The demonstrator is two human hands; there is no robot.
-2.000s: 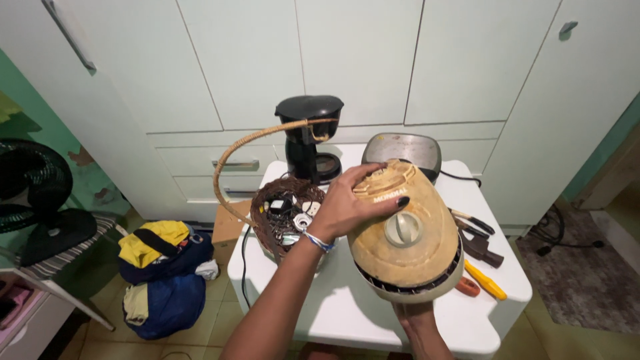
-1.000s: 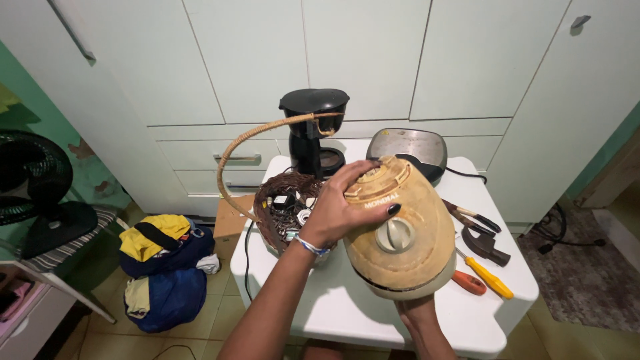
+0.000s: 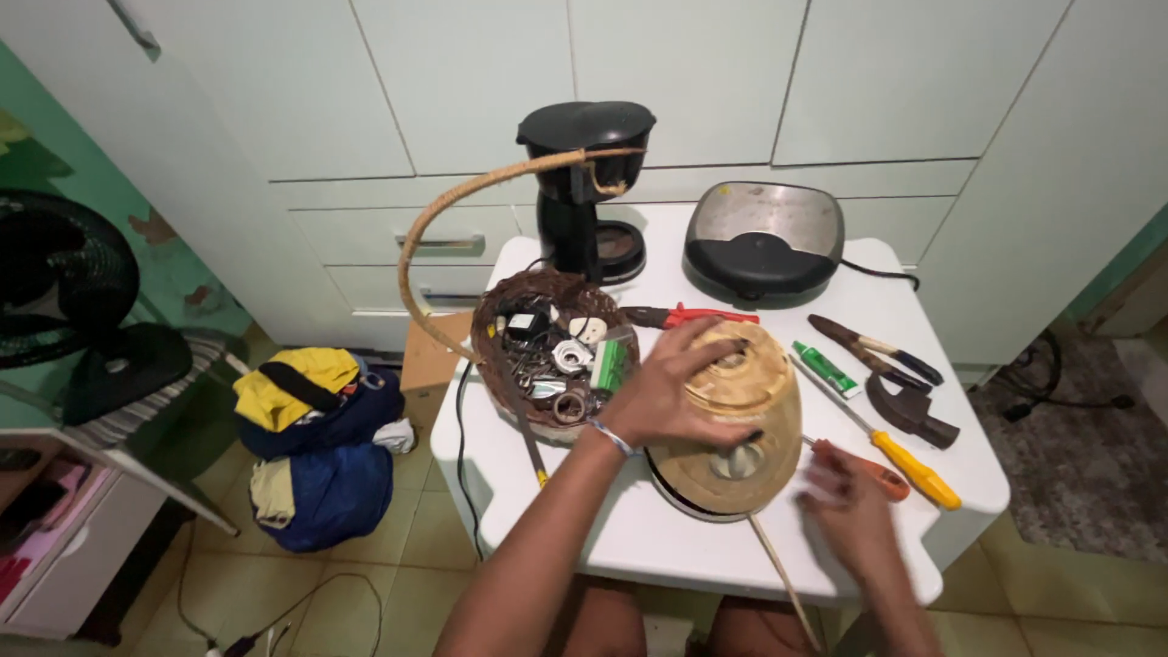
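Note:
A yellowed plastic blender base [image 3: 730, 429] with a round dial stands on the white table [image 3: 639, 538]. My left hand [image 3: 680, 388] is spread over its top and grips it. Blurred, my right hand [image 3: 844, 511] is at the base's right, beside an orange-handled screwdriver [image 3: 876, 470]; whether its fingers touch the handle cannot be told. A cord [image 3: 780, 570] runs from the base over the table's front edge. Farther right lie a yellow-handled screwdriver [image 3: 915, 470], a hammer head [image 3: 912, 411], pliers [image 3: 876, 351] and a green tube [image 3: 826, 368]. Red-handled pliers [image 3: 689, 316] lie behind the base.
A wicker basket [image 3: 493, 365] with a tall handle holds small parts at the left. Behind stand a black coffee maker [image 3: 566, 219] and a sandwich maker [image 3: 765, 242]. Cabinets [image 3: 675, 82] line the back; a fan [image 3: 64, 283] and bags of clothes [image 3: 319, 465] are at the left.
The blender base, held tilted up in both hands before, now rests on the table. My right hand has come out from under it and moved right, near the orange-handled screwdriver.

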